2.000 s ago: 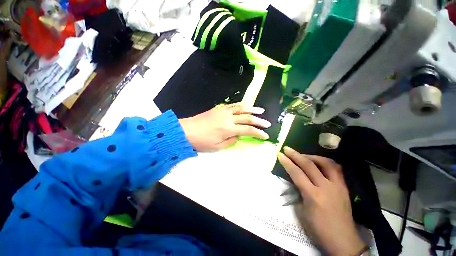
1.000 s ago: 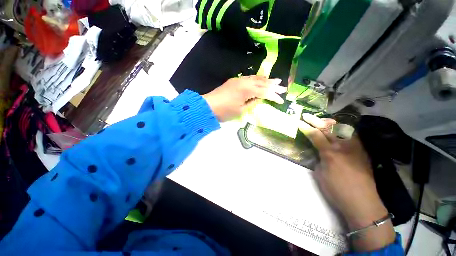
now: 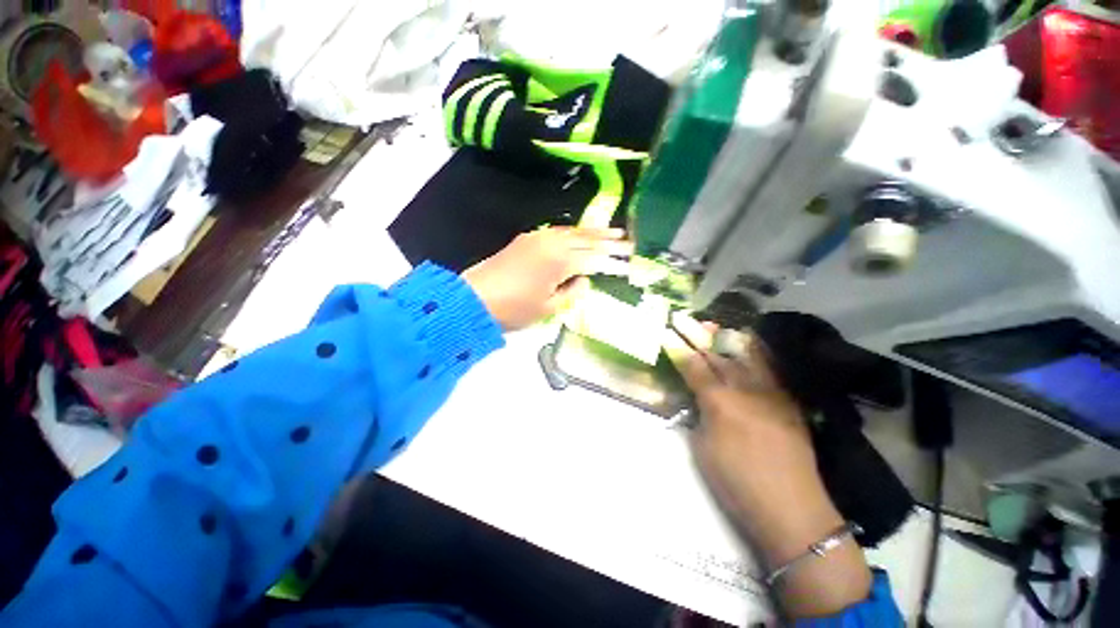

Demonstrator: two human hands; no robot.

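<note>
A neon-yellow fabric panel (image 3: 620,334) with a green-lit edge lies over the shiny needle plate (image 3: 614,382), beneath the presser foot (image 3: 667,285) of the sewing machine (image 3: 698,160). My left hand (image 3: 540,276) holds the neon fabric just left of the foot, fingers bent over it. My right hand (image 3: 752,436) holds its right edge by the fingertips, close to the foot. Black fabric panels (image 3: 473,215) spread behind my left hand, with the striped panel (image 3: 482,108) folded on top. The fingertips and needle area are blurred and glaring.
Black cloth (image 3: 860,472) hangs right of my right hand. A small blue screen (image 3: 1056,380) is on the machine. White fabric pieces (image 3: 356,55) lie behind; a red-orange plastic bag (image 3: 86,123) and black-and-pink pieces (image 3: 25,325) are at left. A printed ruler edge (image 3: 719,577) runs along the front.
The neon fabric, earlier a narrow strip on black cloth, now lies across the foot area with the needle plate exposed. Both hands have closed in around the foot. The view has shifted.
</note>
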